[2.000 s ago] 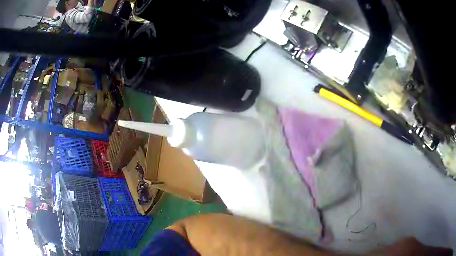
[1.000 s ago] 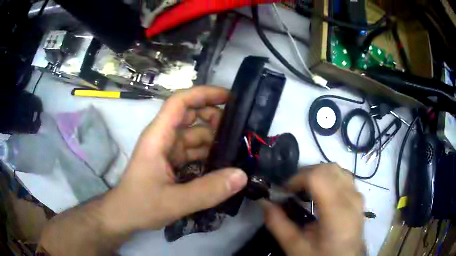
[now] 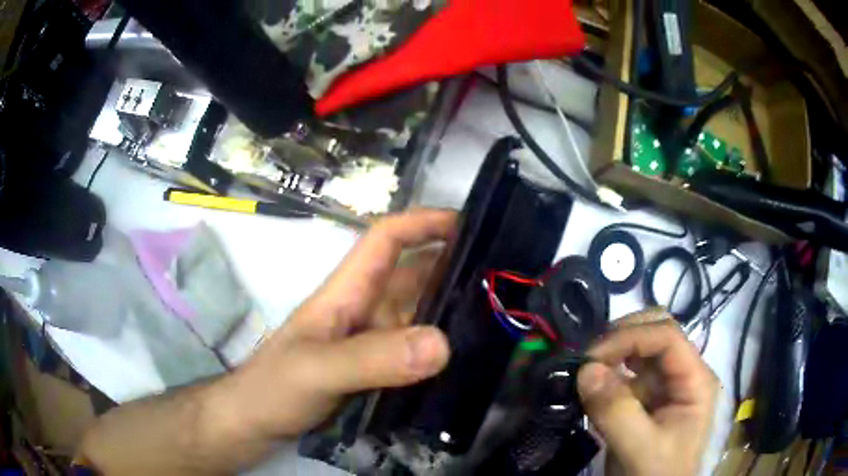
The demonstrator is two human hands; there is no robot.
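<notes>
My left hand [image 3: 363, 325] is bare and holds a long black speaker housing [image 3: 465, 325] by its left side, tilted over the bench, thumb across its front. Red, white and blue lead wires [image 3: 511, 302] come out of the housing. A round black speaker driver [image 3: 575, 299] hangs at the housing's right side by the wires. My right hand [image 3: 651, 390] has thumb and forefinger closed at the edge of a second dark round part [image 3: 558, 379], which looks like another driver. The lower end of the housing is dark and hard to make out.
Behind are metal blocks [image 3: 163, 116], a yellow-black stick [image 3: 218, 202] and red cloth [image 3: 465, 42]. At left lie a grey-pink cloth [image 3: 200, 279] and a squeeze bottle [image 3: 84, 297]. At right are a cardboard box [image 3: 609, 130] with green boards, a white-centred disc [image 3: 616, 261] and a black ring [image 3: 673, 283].
The view has shifted from the bottle and cloth to the bench work. Since one second ago the housing is turned, showing more of its wired inside, and my right hand's fingers are at the lower round part.
</notes>
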